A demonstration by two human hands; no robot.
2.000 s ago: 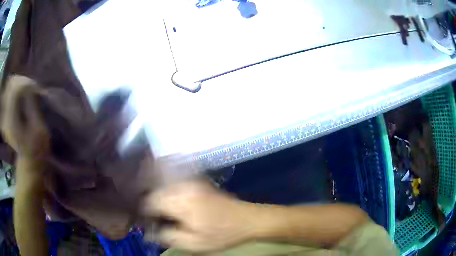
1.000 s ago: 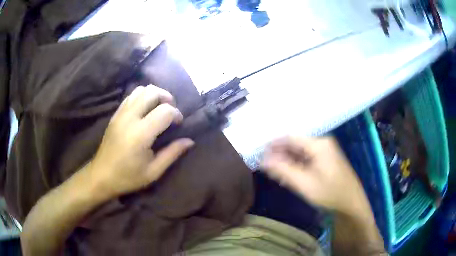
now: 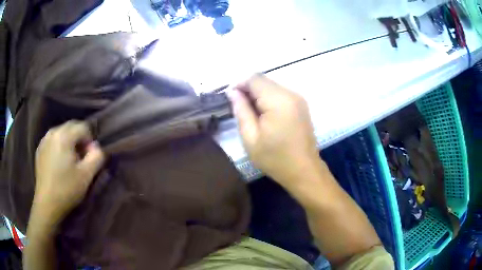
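The brown garment (image 3: 174, 179) lies over the left end of the white table and hangs down over the wearer's lap. My left hand (image 3: 68, 163) pinches its cloth at the left, thumb against fingers. My right hand (image 3: 275, 121) pinches the dark narrow end of a folded strip of the garment near the table's front edge. The strip stretches between my two hands. The tips of my right fingers are slightly blurred, and the garment covers the table's left front corner.
The white table (image 3: 338, 79) has a ruler-marked front edge and a dark seam line. Small dark pieces (image 3: 392, 30) and looped handles (image 3: 459, 26) lie at its right end. A green basket (image 3: 449, 158) with scraps stands below, beside a blue crate (image 3: 364, 179).
My right hand has moved from the table's front edge up and left onto the strip's end. My left hand has moved left and now pinches cloth. The strip is drawn straighter.
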